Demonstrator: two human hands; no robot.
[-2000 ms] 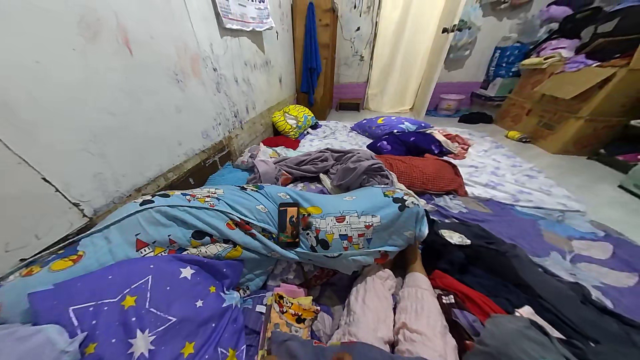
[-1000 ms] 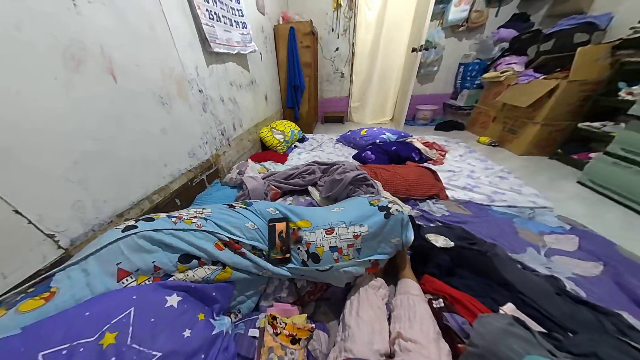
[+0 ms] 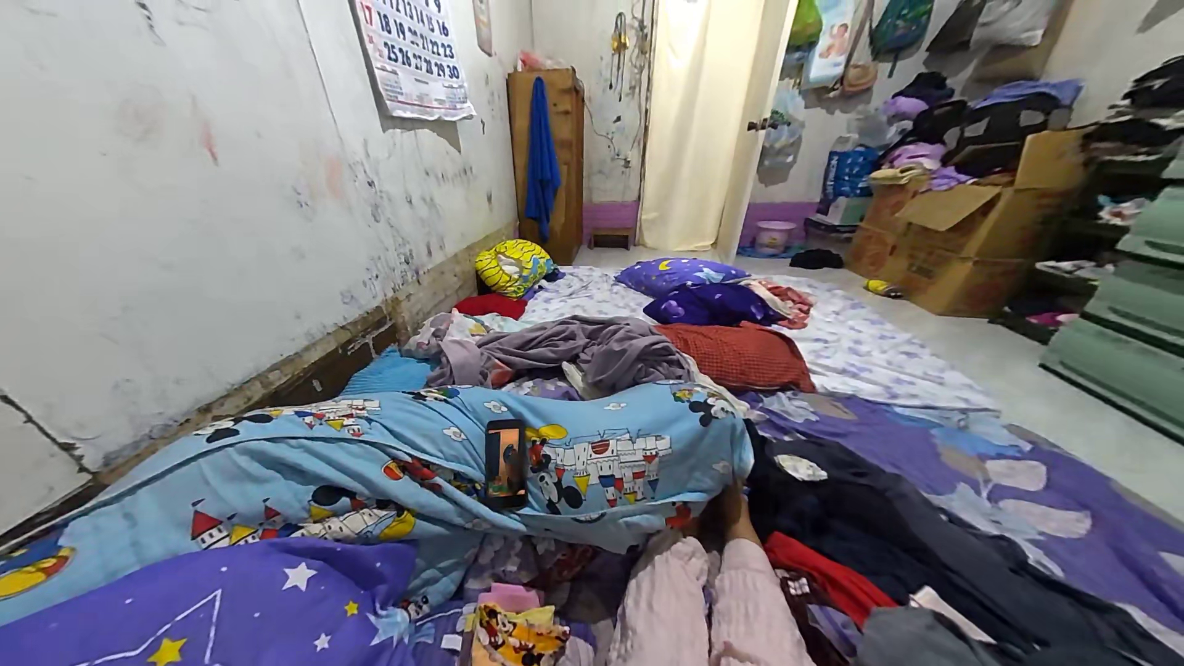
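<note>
Neither of my hands shows in the head view. Two legs in pale pink trousers (image 3: 708,601) reach forward from the bottom edge, the bare ankles meeting a light blue bolster or bundled cover (image 3: 370,462) with cartoon prints. A black smartphone (image 3: 506,464) leans on that cover, its lit screen facing me. In front of me at the lower left lies a purple star-patterned pillow (image 3: 250,601). Small folded yellow printed cloths (image 3: 518,634) lie left of the legs; red cloth (image 3: 832,578) and dark clothes (image 3: 888,518) lie on the right.
Beyond the cover are a grey blanket (image 3: 592,351), a red pillow (image 3: 740,356) and purple pillows (image 3: 708,301) on floor bedding. A wall (image 3: 231,231) runs along the left. Cardboard boxes (image 3: 971,245) and green drawers (image 3: 1128,342) stand at the right; a wooden cabinet (image 3: 569,166) stands behind.
The view has tilted up, bringing more of the calendar and the far wall into sight. Nothing on the bedding has plainly moved.
</note>
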